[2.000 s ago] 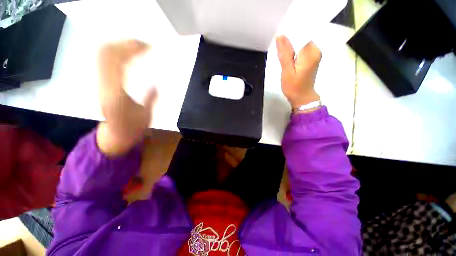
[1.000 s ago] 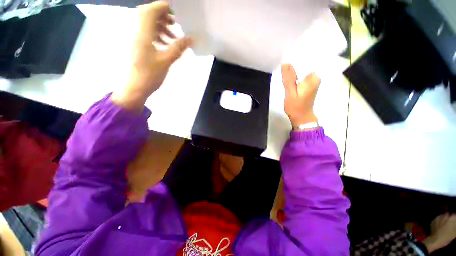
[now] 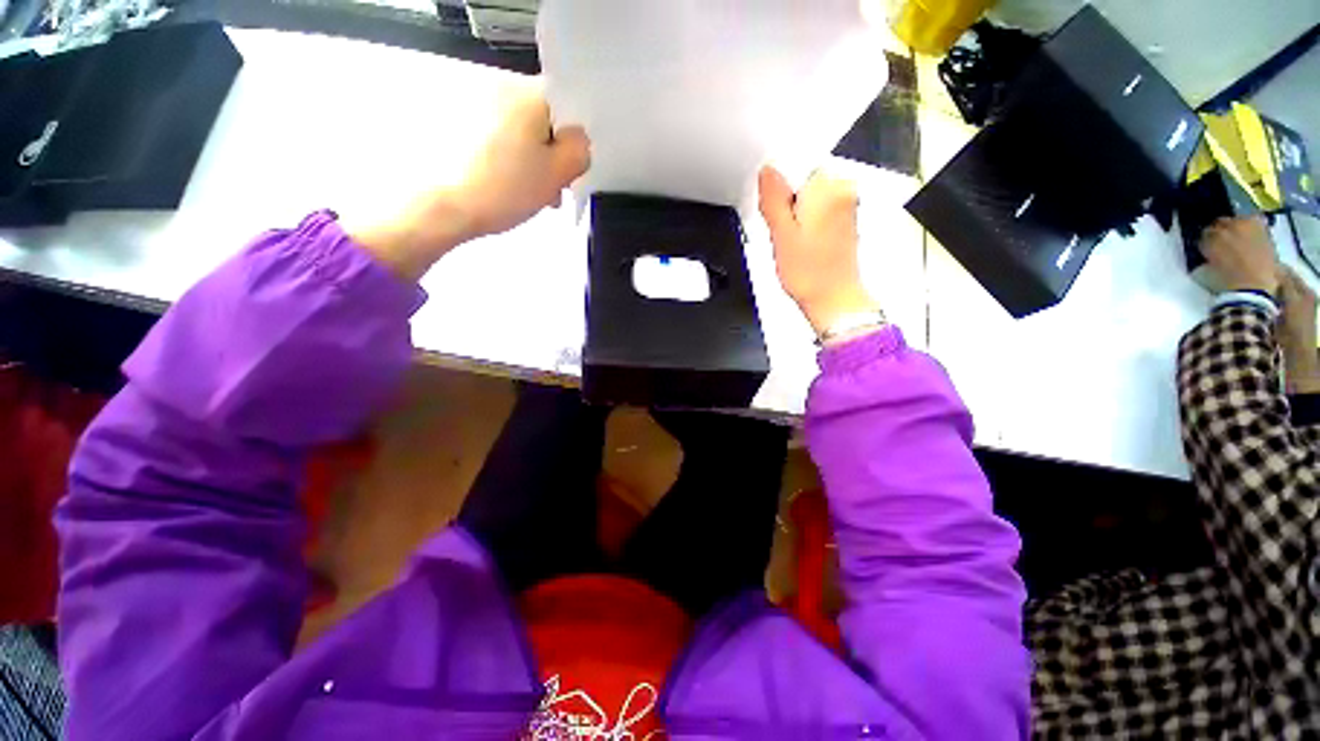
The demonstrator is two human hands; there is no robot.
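Note:
A black box base (image 3: 673,345) lies near the table's front edge. A small white device (image 3: 672,278) with a blue mark sits in its middle. A cover sheet (image 3: 680,102) stands up behind the base, its plain white inside facing me. My left hand (image 3: 529,167) pinches the sheet's left edge between thumb and fingers. My right hand (image 3: 814,239) is at the sheet's lower right edge, thumb raised; whether it grips the sheet cannot be told.
Black boxes with white print (image 3: 1013,203) stand at the right, with a black cable bundle (image 3: 984,70) behind them. Yellow cartons (image 3: 1248,157) are near a neighbour's hands and checked sleeve (image 3: 1230,377). Another black box (image 3: 123,123) lies at the left on the white tabletop (image 3: 348,87).
My left hand has come down and in to the sheet's left edge. My right hand has moved slightly left and stays by the right edge. The view has shifted, showing more at the right.

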